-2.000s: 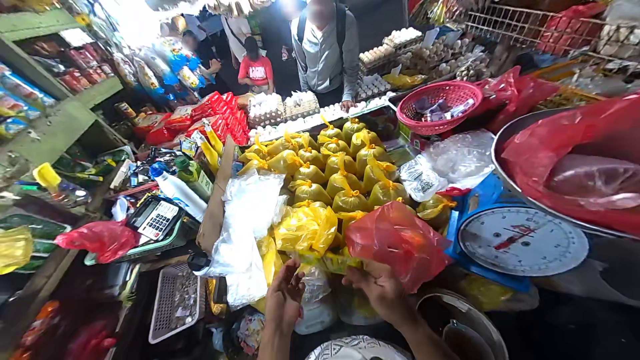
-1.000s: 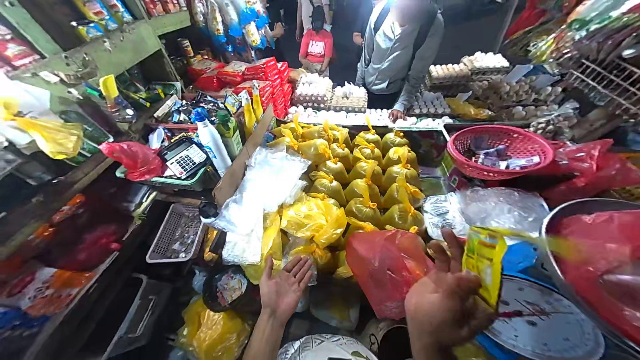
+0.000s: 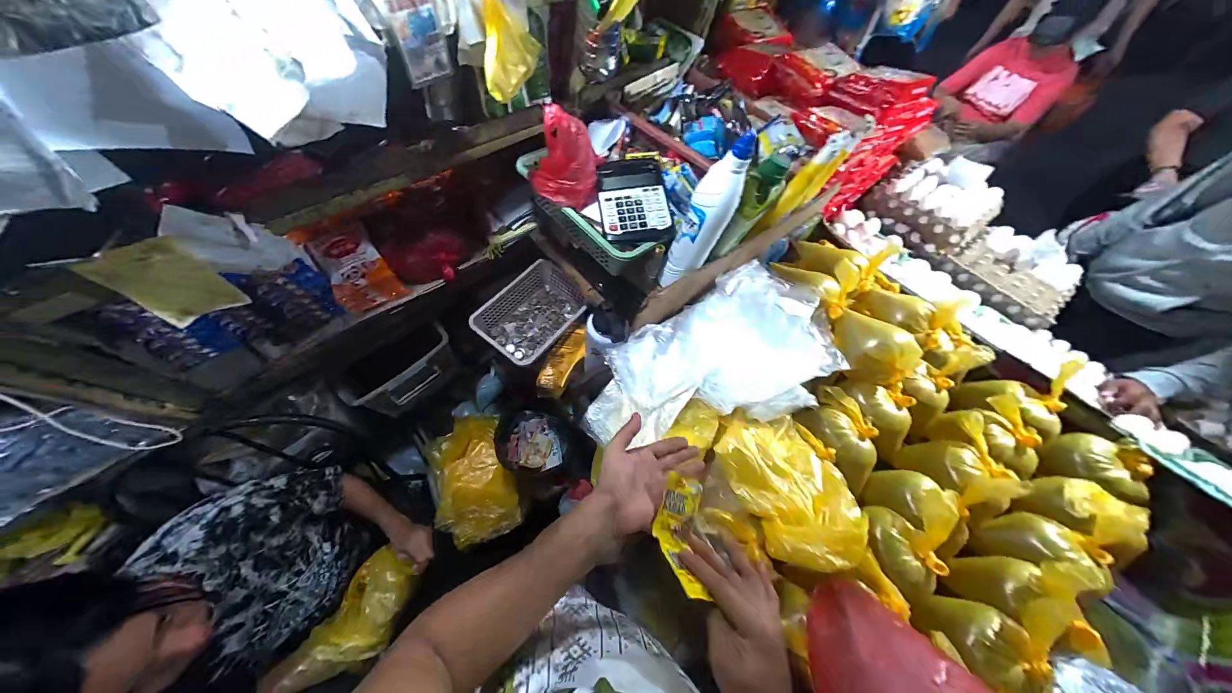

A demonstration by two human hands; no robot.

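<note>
My left hand (image 3: pixel 640 481) is palm up with its fingers apart and nothing held, over the near edge of the goods. Just below and to its right, my right hand (image 3: pixel 739 592) has a small yellow printed packet (image 3: pixel 680 539) at its fingers; the exact grip is partly hidden. Beside my hands lies a bundle of yellow plastic bags (image 3: pixel 789 481), with clear plastic bags (image 3: pixel 731 346) beyond it. Tied yellow bags (image 3: pixel 953 491) with full, rounded bodies stand in rows to the right. A red plastic bag (image 3: pixel 881 645) is at the bottom, right of my right hand.
A co-worker (image 3: pixel 260 549) at lower left grips a yellow bag (image 3: pixel 351 616). A grey basket of coins (image 3: pixel 529 313), a calculator (image 3: pixel 633 200) and a white bottle (image 3: pixel 707 207) stand beyond. Egg trays (image 3: pixel 1011 279) line the counter, where another person's hand (image 3: pixel 1131 397) rests.
The view has swung far to the left, bringing the co-worker into sight. The yellow packet, raised at my right hand one second ago, is now low between my two hands, which are closer together.
</note>
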